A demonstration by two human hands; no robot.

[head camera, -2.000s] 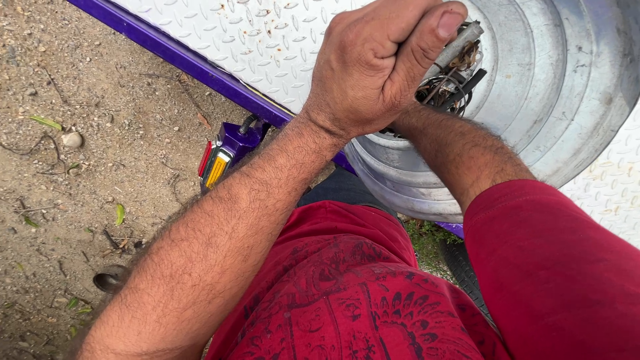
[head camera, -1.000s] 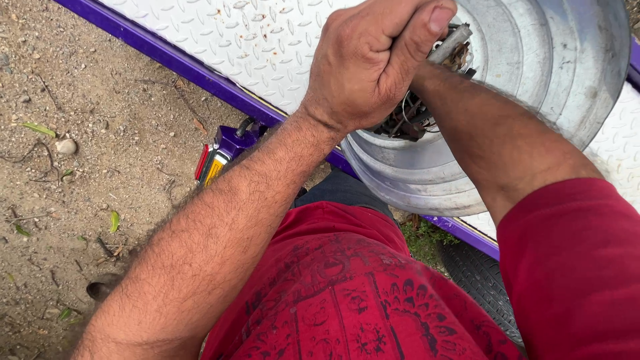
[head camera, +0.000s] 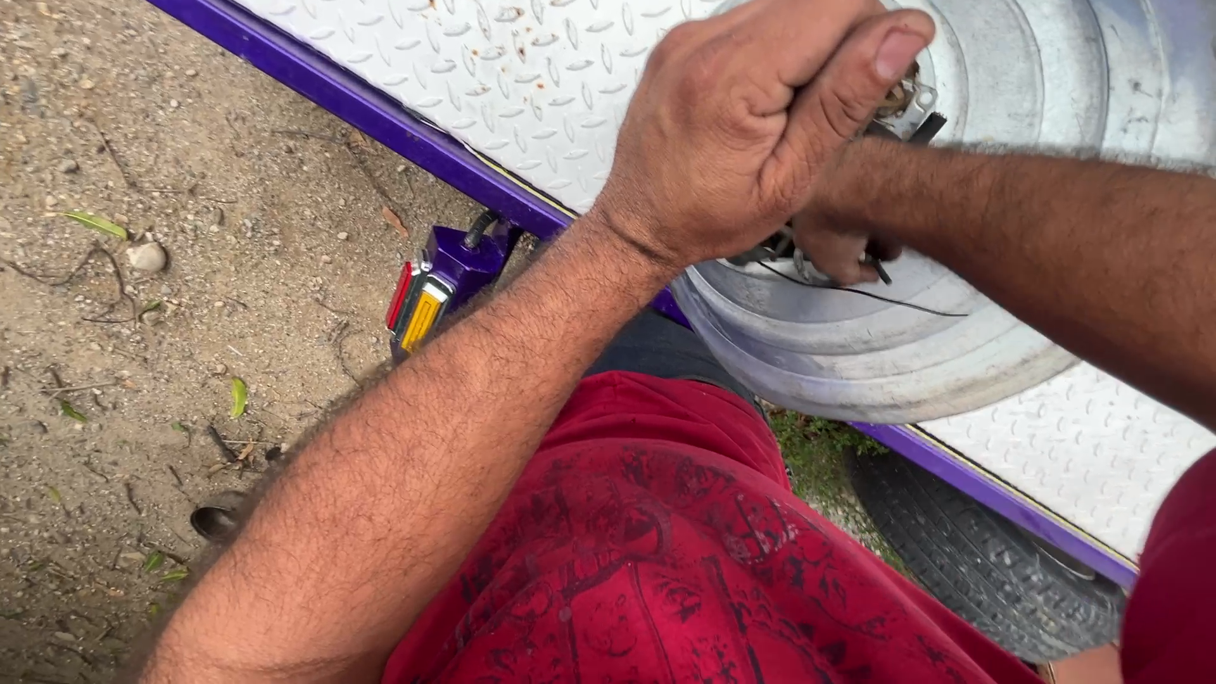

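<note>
A round, ribbed galvanized metal vessel (head camera: pixel 1035 85) sits on the white diamond-plate deck (head camera: pixel 532 66). Wires and small metal parts (head camera: pixel 907 95) show at its middle. My left hand (head camera: pixel 750 133) is above them, back up, its fingers curled out of sight and its thumb pointing to the upper right; what it grips, if anything, is hidden. Below it and partly behind it, my right hand (head camera: pixel 845 252) reaches down among the parts with bent fingers. A thin black wire (head camera: pixel 883 299) extends from beside those fingers across the ribbed metal. Whether the right hand holds something cannot be made out.
A purple metal frame rail (head camera: pixel 380 109) edges the deck. A purple bracket with red and yellow lights (head camera: pixel 423 304) juts from it. Below the rail at right is a black tyre (head camera: pixel 988 560). Sandy ground (head camera: pixel 237 285) with leaves, twigs and a stone lies at left.
My right hand has moved down toward the near side of the vessel's middle, and its fingers now show below my left hand. The thin black wire now lies across the ribbed metal.
</note>
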